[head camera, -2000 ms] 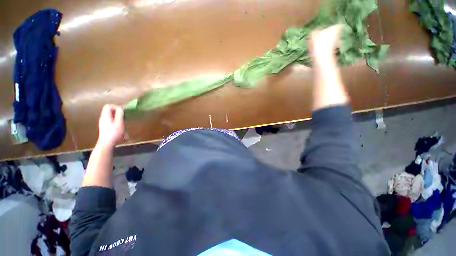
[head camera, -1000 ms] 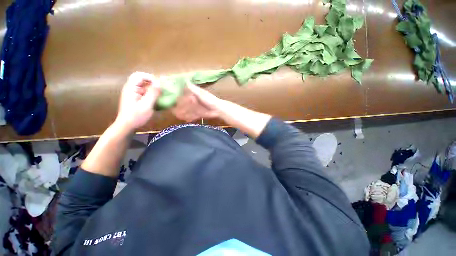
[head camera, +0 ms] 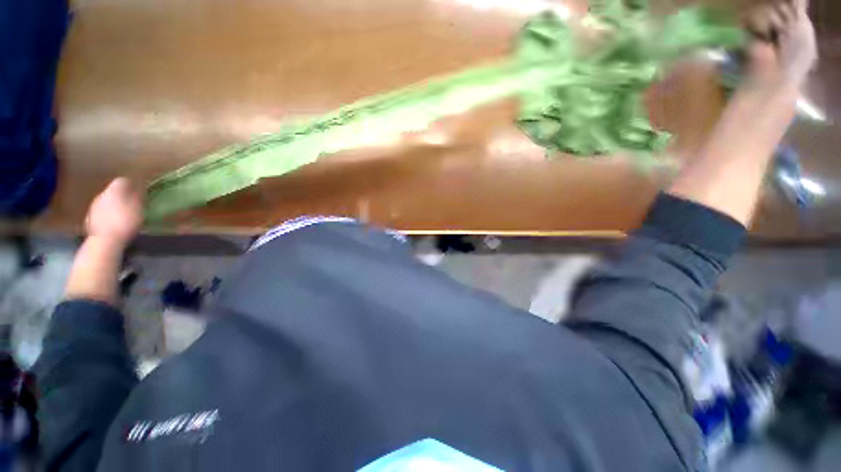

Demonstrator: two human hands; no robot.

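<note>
My left hand (head camera: 116,210) is closed on one end of a long light-green cloth strip (head camera: 350,129) at the left, near the table's front edge. The strip stretches up and to the right across the table to a loose heap of green strips (head camera: 590,106). My right hand (head camera: 780,39) is at the far upper right, blurred, gripping green cloth that runs from the heap's right side. Whether both hands hold the same strip cannot be told.
A navy fabric stack (head camera: 28,111) lies on the brown table (head camera: 230,64) at the left edge, cut off by the frame. Blurred fabric scraps (head camera: 728,396) lie on the floor below the table's front edge.
My hands were close together on the strip at left centre. They have spread far apart, left hand to the left and right hand to the upper right, and the strip is stretched out.
</note>
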